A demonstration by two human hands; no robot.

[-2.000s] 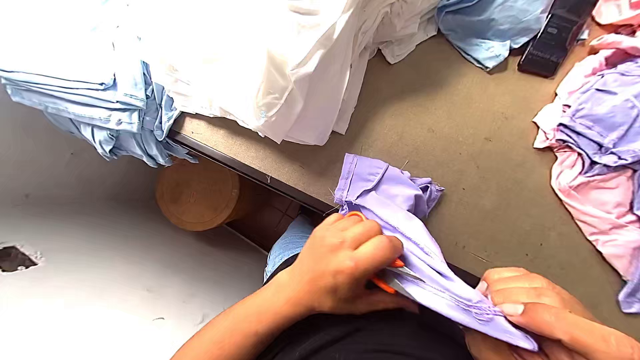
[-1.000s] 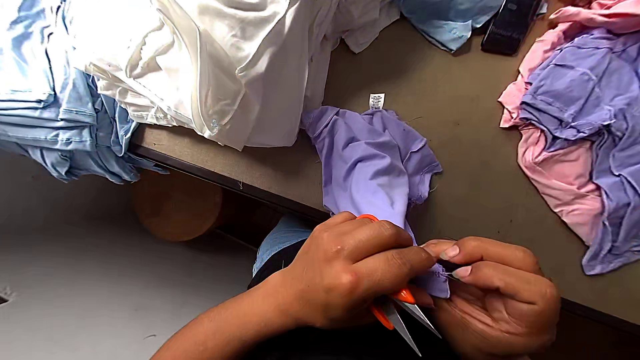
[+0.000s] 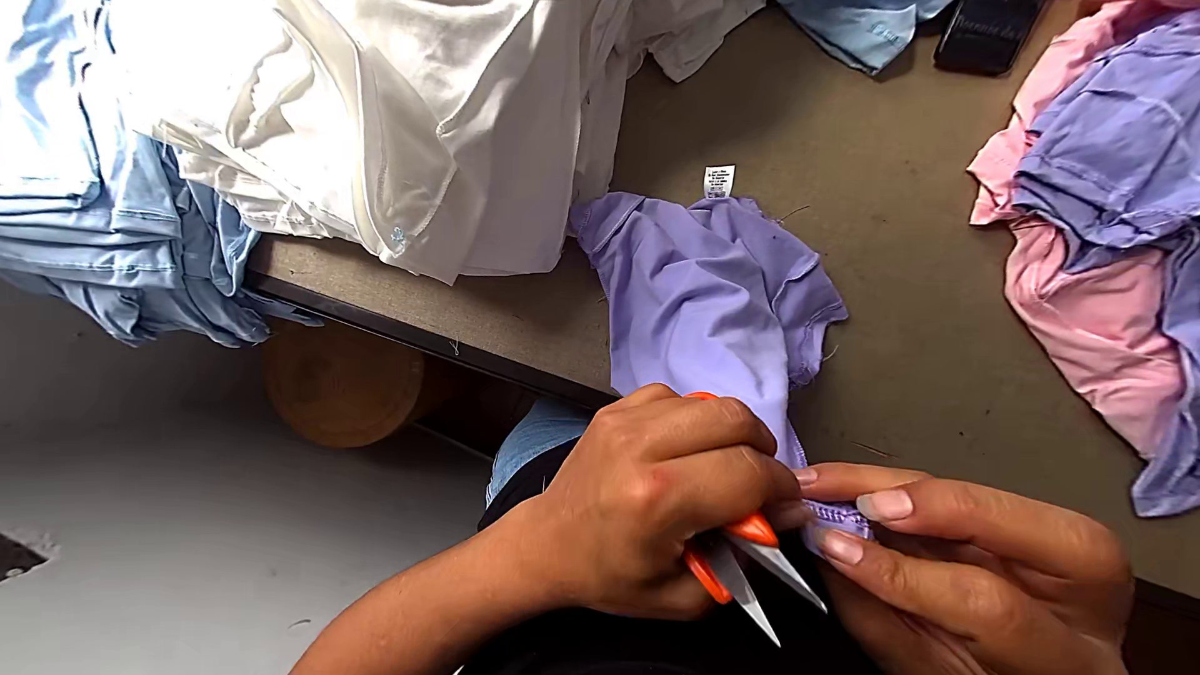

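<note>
My left hand (image 3: 670, 502) is closed around small scissors with orange handles (image 3: 708, 572). Their two pointed blades stand apart and point down to the right. Facing it, my right hand (image 3: 980, 562) pinches the stitched edge of a light purple garment (image 3: 698, 281) between its fingertips. The fingertips of both hands are close together at that edge. From there the garment runs up over the table's front edge and lies wrinkled on the table, with a white printed tag (image 3: 720, 181) at its far end. Part of the garment is hidden behind my left hand.
White garments (image 3: 394, 131) are heaped at the upper left of the brown table (image 3: 900, 375), beside folded light blue ones (image 3: 122, 225) hanging over its edge. Pink cloth (image 3: 1087, 328) and purple cloth (image 3: 1116, 141) lie at the right. A dark phone (image 3: 989, 36) sits at the top; a round stool (image 3: 342, 384) stands below.
Two seconds ago the scissors lay along the purple cloth; now their blades point down beside it. My hands have come together, and the garment is spread further on the table with its tag showing.
</note>
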